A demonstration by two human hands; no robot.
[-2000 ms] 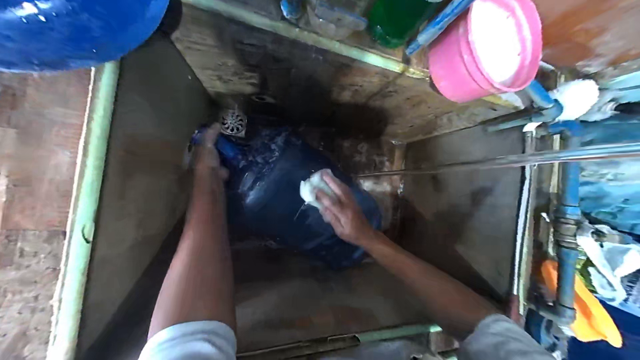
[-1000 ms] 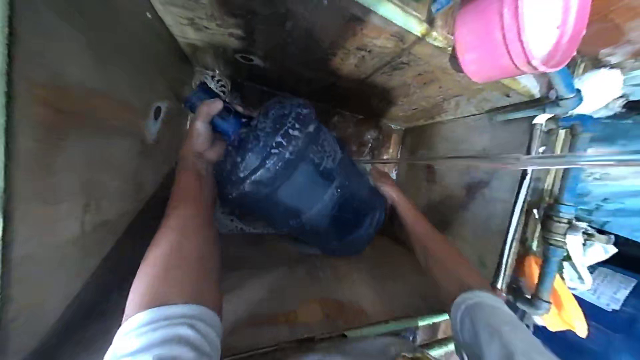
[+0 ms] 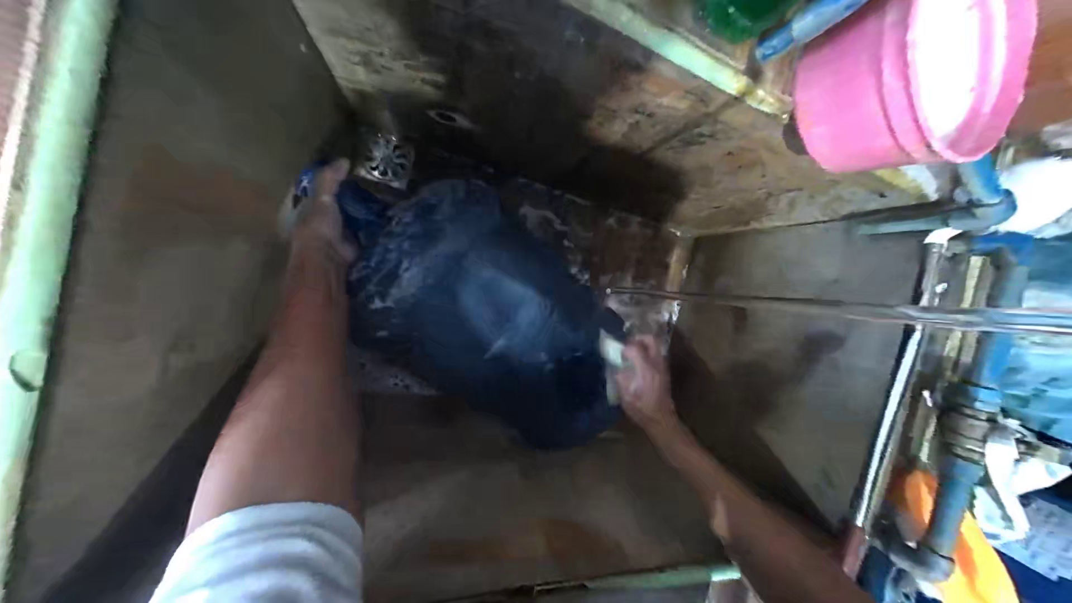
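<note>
A large blue plastic water jug [image 3: 494, 301], wet and with some suds on it, lies on its side in a deep basin. Its neck points to the upper left, where my left hand [image 3: 322, 209] is closed around the neck and cap end. At the jug's base, on the right, my right hand [image 3: 645, 377] presses a whitish pad [image 3: 614, 356] against the plastic. The pad is blurred, so its exact kind cannot be told.
A metal drain cover [image 3: 387, 159] lies beside the jug's neck. A thin stream of water [image 3: 804, 308] crosses from the right. On the upper right edge stands a pink bucket [image 3: 888, 84]; blue pipes [image 3: 992, 335] run down the right side, near an orange item [image 3: 976, 553].
My right hand has gone from the upper side of the jug to its base, where the pad now shows again. My left hand has stayed at the neck.
</note>
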